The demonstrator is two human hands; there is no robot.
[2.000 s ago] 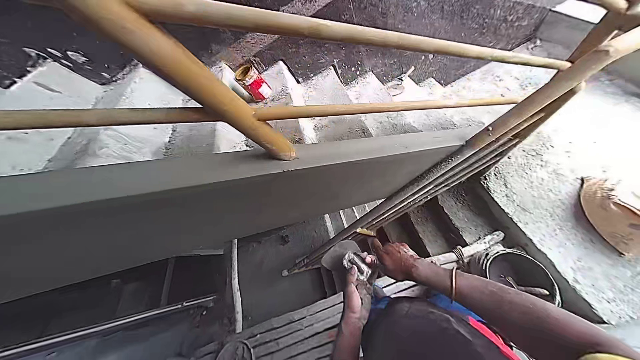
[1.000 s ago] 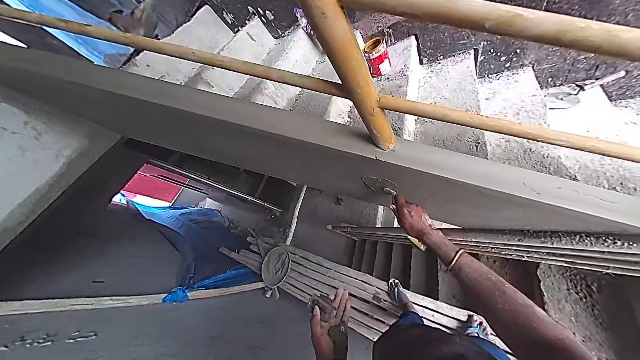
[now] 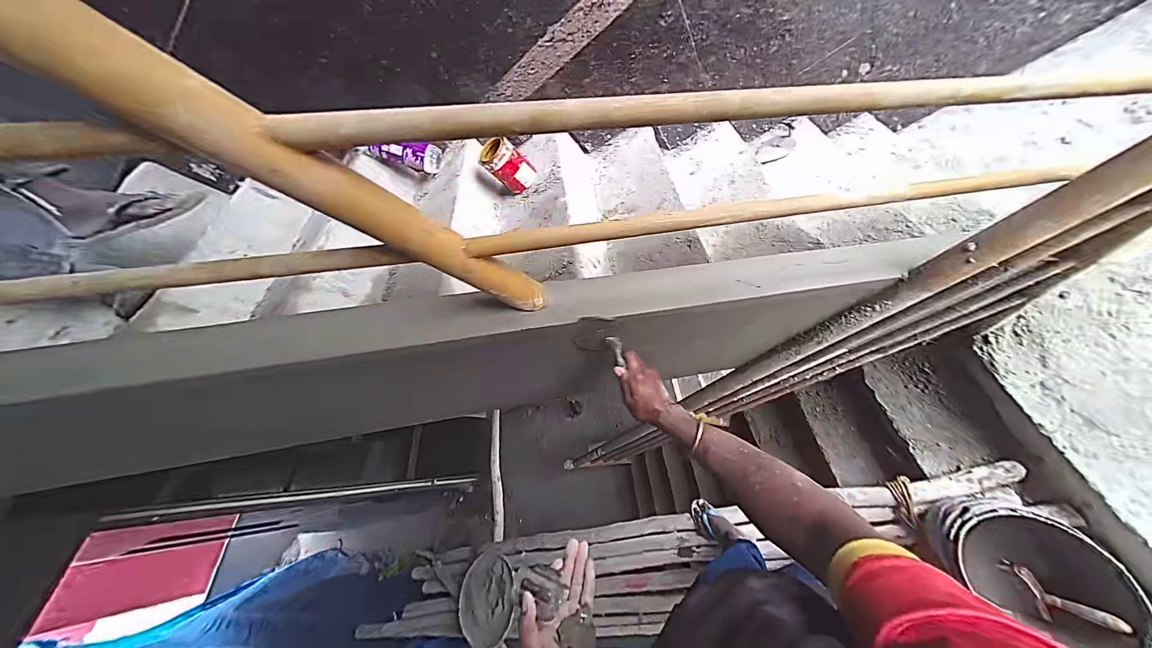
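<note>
My right hand (image 3: 644, 387) is closed on the handle of a small trowel (image 3: 614, 349), whose blade lies against the side face of the grey plastered stair stringer (image 3: 432, 367), just below the foot of a yellow railing post (image 3: 504, 277). Lower in the view, my left hand (image 3: 562, 598) is palm up with a grey, mortar-smeared lump or tool (image 3: 545, 587) in it; its kind is not clear. Beside that hand, a round pan of wet mortar (image 3: 487, 601) sits over the pole platform (image 3: 630, 562).
A bucket (image 3: 1035, 567) holding a tool stands at lower right. Yellow rails (image 3: 684, 117) cross above the concrete steps (image 3: 630, 180), which carry a red paint tin (image 3: 508, 166) and a purple container (image 3: 409, 157). Leaning poles (image 3: 864, 324) slope past my right arm. Another person's foot (image 3: 139, 209) shows at left.
Two seconds ago both hands were close together over the platform, near the trowel. Since then the right hand has moved up to the stringer with the trowel. The view has swung considerably.
</note>
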